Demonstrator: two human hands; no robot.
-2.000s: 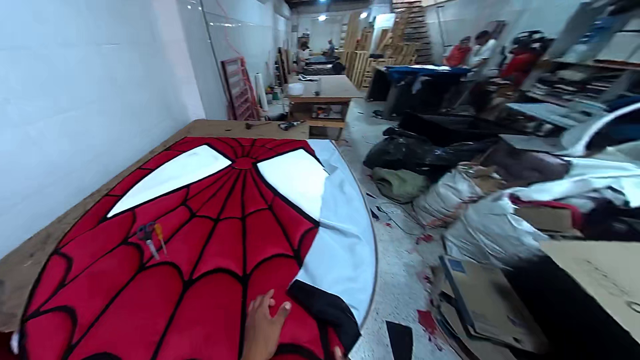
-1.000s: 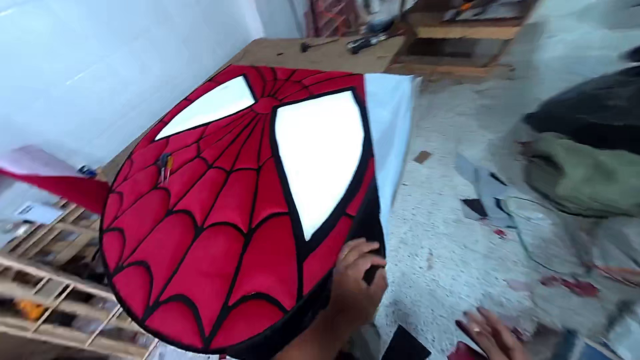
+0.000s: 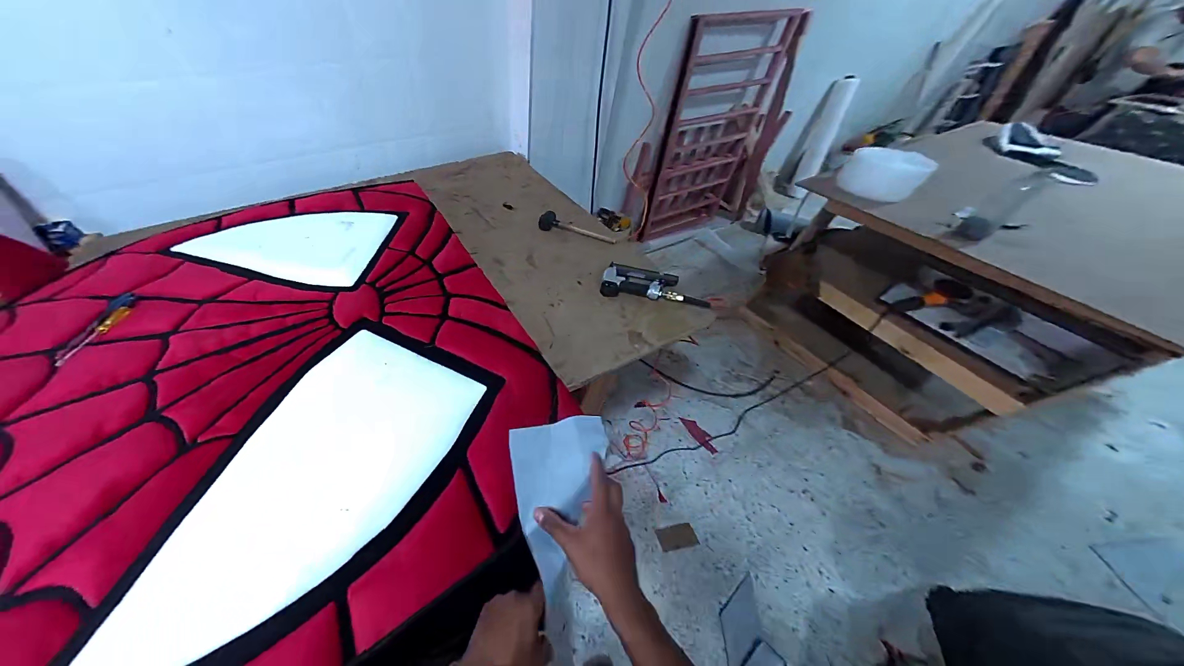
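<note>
A red padded fabric panel [image 3: 222, 361] with black web lines and two white eye shapes covers much of the wooden table. My left hand [image 3: 507, 629] is closed on the black fabric edging [image 3: 462, 601] at the panel's right edge, low in view. Just right of it, my right hand [image 3: 597, 536] touches a pale grey-white fabric flap [image 3: 555, 462] beside the panel, thumb and index finger apart; whether it pinches the cloth I cannot tell. Two small hand tools, one a yellow-handled screwdriver [image 3: 113, 320], lie on the red fabric at left.
On the bare board [image 3: 518, 250] lie a black-headed mallet [image 3: 578, 227] and a pneumatic stapler [image 3: 638, 282] with its hose. A second table [image 3: 1045, 213] holds a white roll [image 3: 885, 174]. A red wooden frame [image 3: 721, 120] leans on the wall. Cords and scraps lie on the floor.
The view has swung toward the table's far end. My right hand, over the floor a second ago, is now at the pale fabric flap by the panel's edge.
</note>
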